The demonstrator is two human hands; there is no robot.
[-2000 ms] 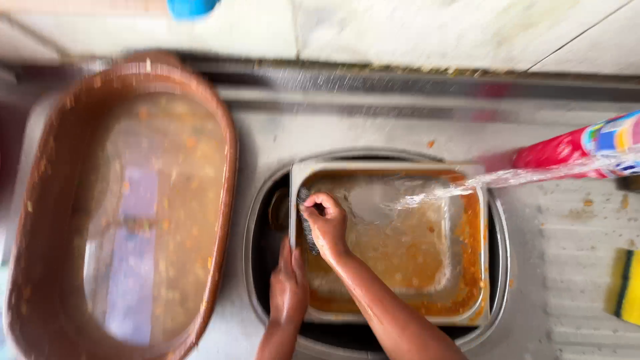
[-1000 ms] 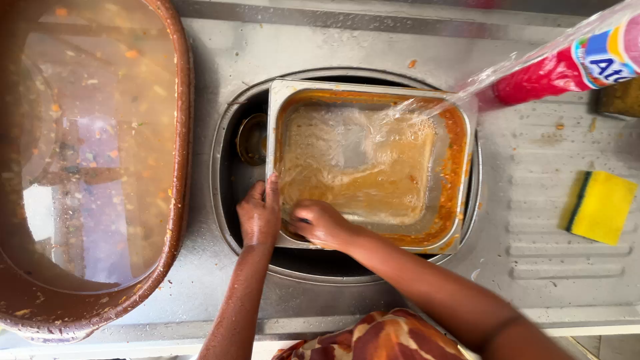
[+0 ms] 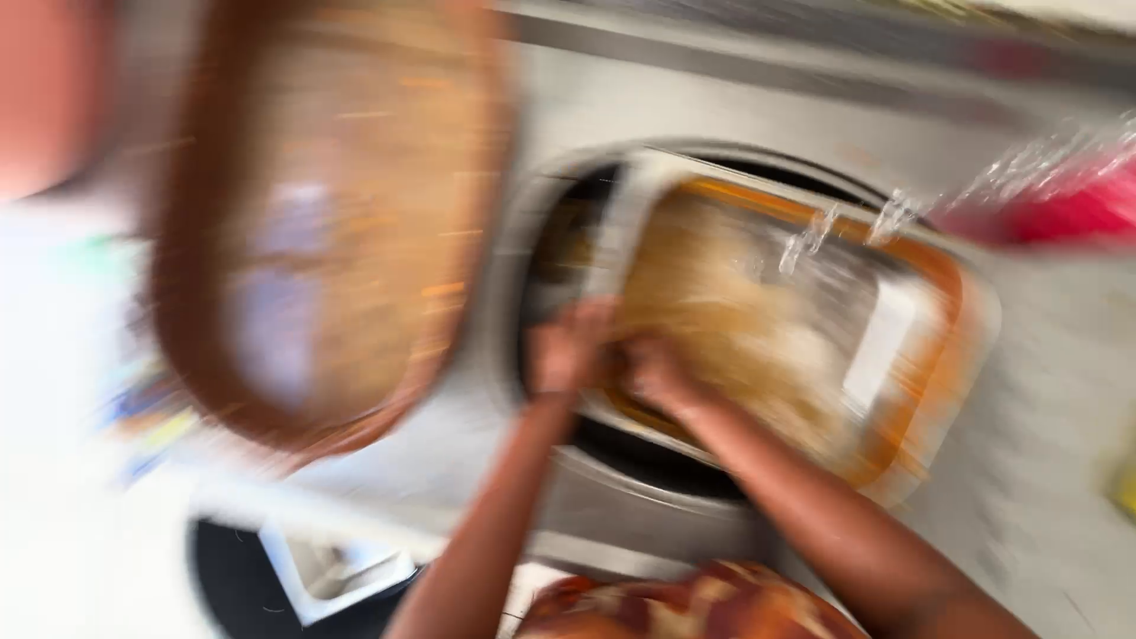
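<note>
A rectangular stainless steel pan (image 3: 963, 355) rests tilted over the oval sink basin (image 3: 657, 466), with cloudy water and orange residue inside. Water splashes in at its far side. My left hand (image 3: 568, 351) grips the pan's left rim. My right hand (image 3: 652, 368) is inside, at the near left corner, its fingers curled and partly under the murky water. Blur hides whether it holds a scrubber there.
A large brown tub (image 3: 484, 222) of cloudy water with food bits stands left of the basin. A pink-red bottle (image 3: 1065, 209) lies beyond the pan at right. A yellow sponge (image 3: 1127, 484) shows at the right edge. Below left is a black round object (image 3: 226, 577) with a white-rimmed container.
My right hand has moved from the pan's left wall to its near left corner since the oldest frame. My left hand stays at the left rim. The view has swung and is blurred.
</note>
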